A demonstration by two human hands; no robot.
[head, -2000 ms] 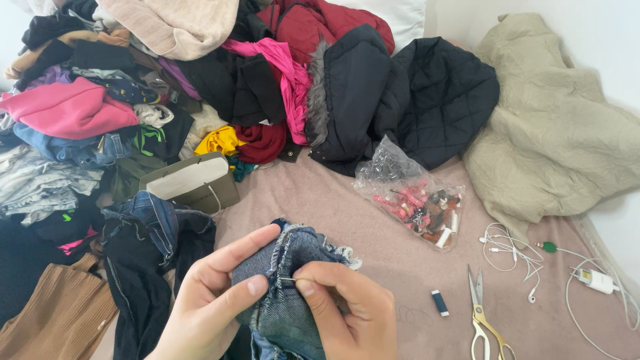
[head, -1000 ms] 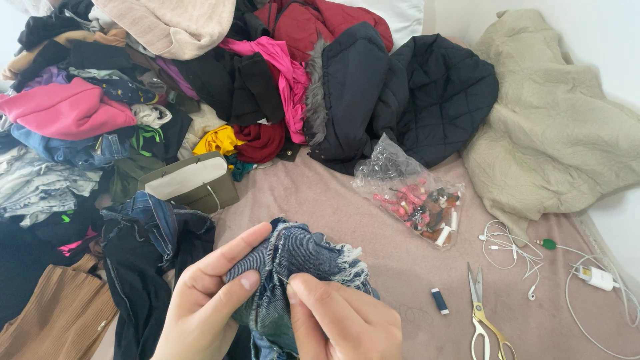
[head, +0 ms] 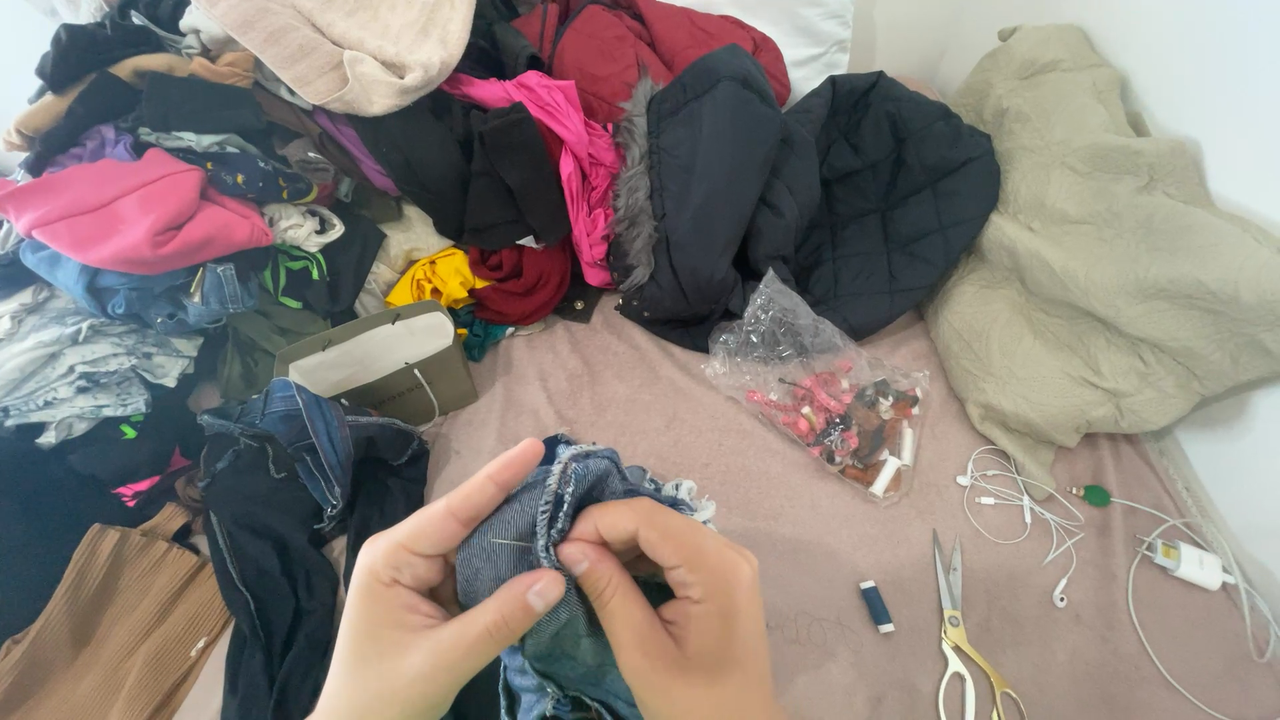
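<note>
A piece of blue denim with frayed edges [head: 600,470] is bunched between my two hands at the lower middle of the head view. My left hand [head: 440,590] holds its left side, thumb and forefinger spread along the cloth. My right hand [head: 670,600] pinches the thick seam. A thin sewing needle [head: 512,542] shows against the denim, just left of the seam; its other end is hidden. On the bed to the right lie a spool of dark blue thread [head: 876,607] and gold-handled scissors [head: 955,630], blades slightly apart.
Behind my hands are a paper bag [head: 400,380], a clear plastic bag of thread spools [head: 830,410] and a black padded coat [head: 740,190]. Piled clothes [head: 140,210] cover the left. White earphones [head: 1020,505], a charger [head: 1190,562] and a beige cloth [head: 1090,250] lie at right.
The needle now shows on the denim left of the seam. My left thumb has moved toward the seam, and my right fingers have shifted on the cloth. The spool and scissors have stayed put.
</note>
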